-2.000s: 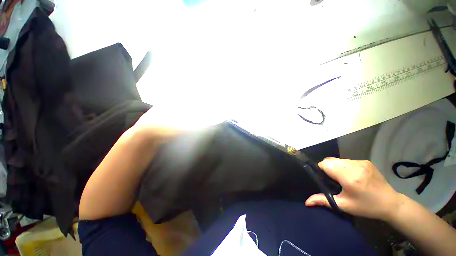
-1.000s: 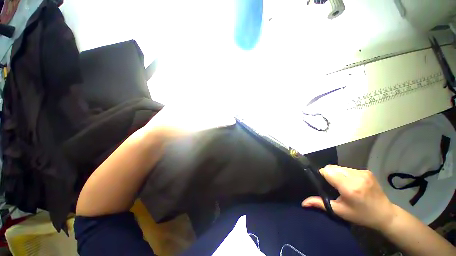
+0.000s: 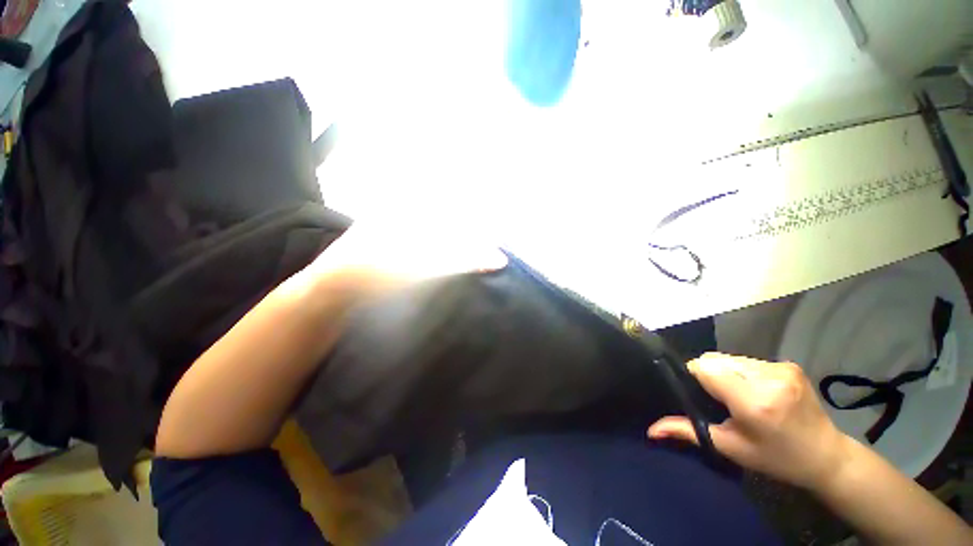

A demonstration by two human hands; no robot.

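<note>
My right hand (image 3: 763, 411) is closed around the black loop handles of the fabric shears (image 3: 634, 328), whose blades point up and left along the edge of the dark cloth (image 3: 480, 352). The cloth hangs from the table's front edge over my lap. My left hand (image 3: 443, 259) lies at the top edge of the cloth near the shears' tip. Glare washes it out, so its grip cannot be made out.
A dark garment pile (image 3: 75, 245) lies left, a yellow crate (image 3: 64, 501) lower left. A thin looped thread (image 3: 678, 256) lies on the white table near a printed ruler (image 3: 843, 203). A blue piece (image 3: 544, 48), thread snips (image 3: 941, 144) and a white round lid (image 3: 811, 320) with black tape also show.
The view has shifted, so the blue piece and the ribbed knob now show at the top. My hands and the shears hold nearly the same place on the cloth.
</note>
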